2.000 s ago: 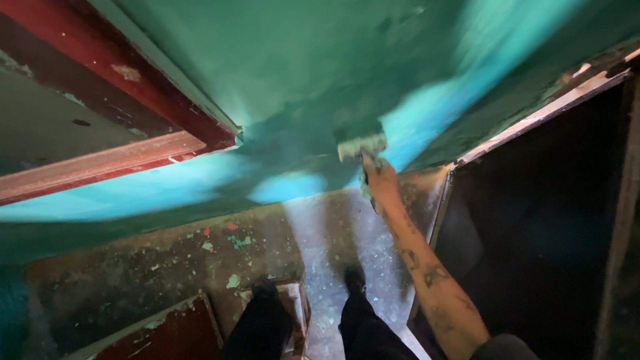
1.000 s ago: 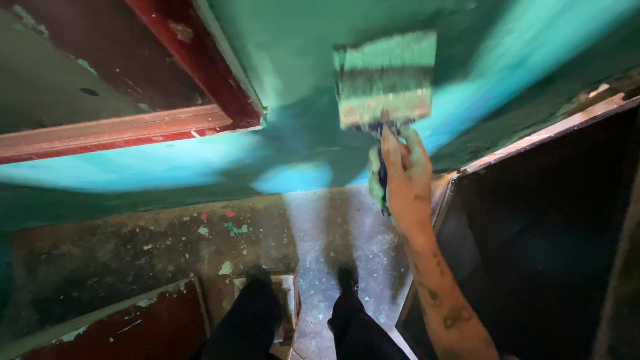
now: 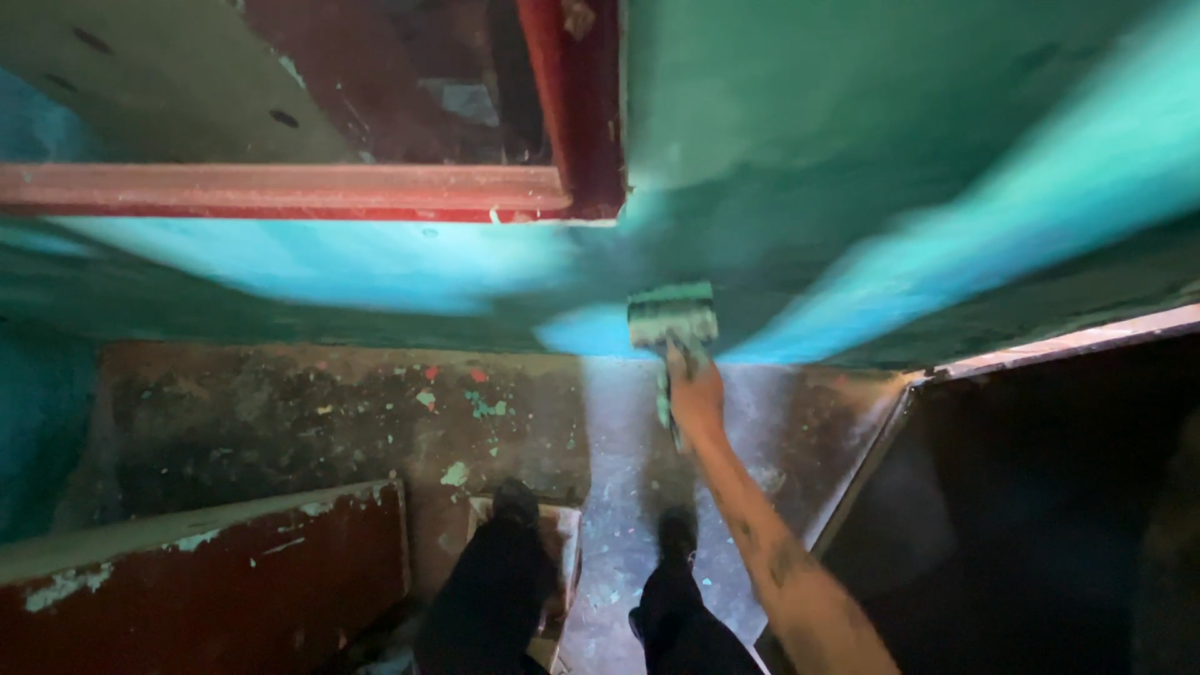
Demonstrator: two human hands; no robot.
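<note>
My right hand [image 3: 695, 394] grips the handle of a wide paintbrush [image 3: 672, 317] smeared with green paint. The bristles point up and lie over the lower part of the green wall [image 3: 750, 197], just above the floor; whether they touch it is not plain. To the left of the brush, the corner of a red window frame [image 3: 592, 192] juts down. The brush is blurred a little. My left hand is out of view.
My feet stand on a paint-spotted floor [image 3: 525, 422], the left one by a shallow box [image 3: 569, 539]. At the lower left is a chipped red wooden panel [image 3: 234, 572]. A dark opening with a pale edge [image 3: 867, 459] lies to the right.
One second ago the brush was higher and nearer the camera; my right hand has brought it down toward the wall's base. The view has shifted to the left.
</note>
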